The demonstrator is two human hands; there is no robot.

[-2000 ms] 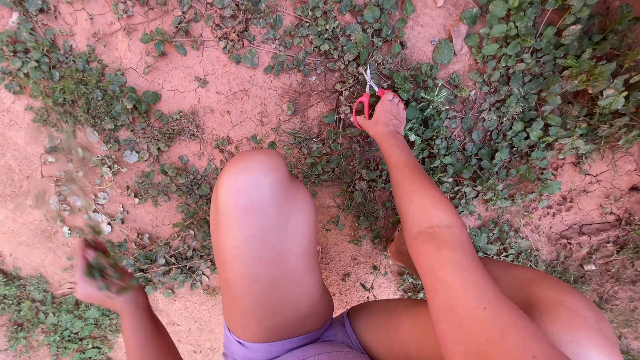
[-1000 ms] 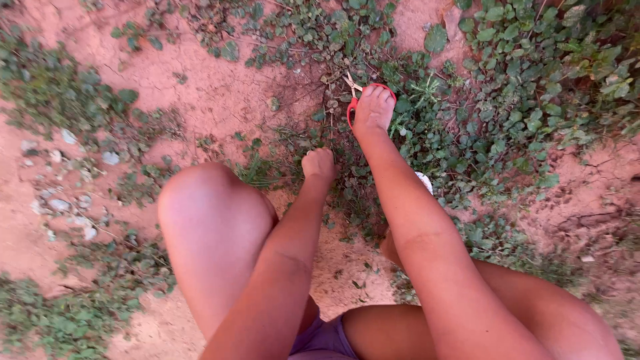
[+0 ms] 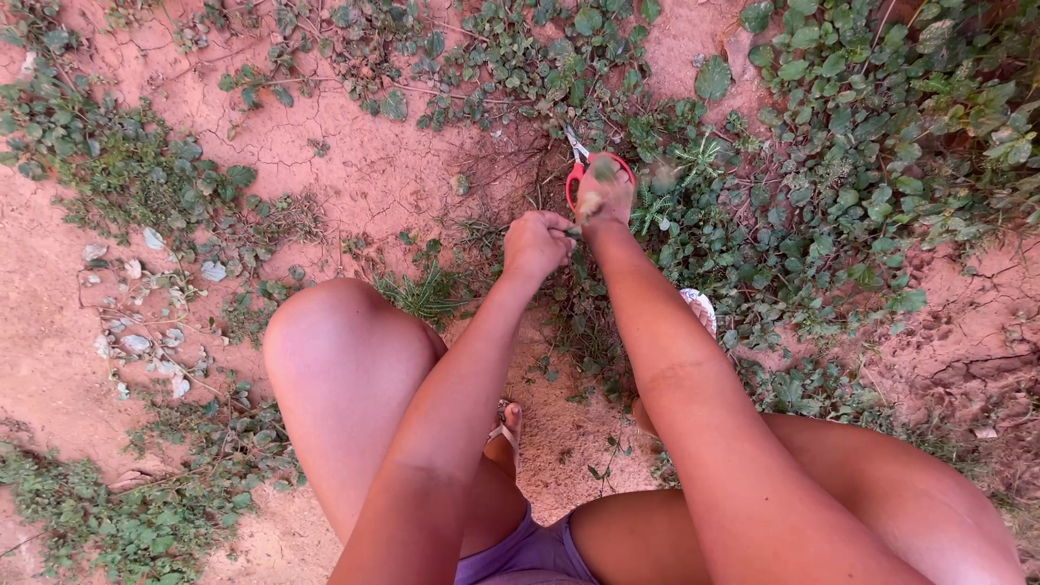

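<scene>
Red-handled scissors (image 3: 576,172) are in my right hand (image 3: 605,195), their metal blades a little apart and pointing up into the low leafy weeds (image 3: 561,77). My left hand (image 3: 536,248) is closed just left of my right wrist, and its fingers pinch a green plant sprig (image 3: 574,232). The sprig's blurred upper part passes in front of my right hand and hides some of its fingers.
Creeping weeds (image 3: 829,179) grow thickly at the right, with more patches at the left. Pale dry leaves (image 3: 136,344) lie on cracked reddish soil (image 3: 390,171). My bent knees (image 3: 341,325) flank my arms; a sandalled foot (image 3: 508,431) is between them.
My left hand, at the far left two seconds ago, came in beside the right hand and now lifts a sprig. My right hand still holds the scissors in about the same spot.
</scene>
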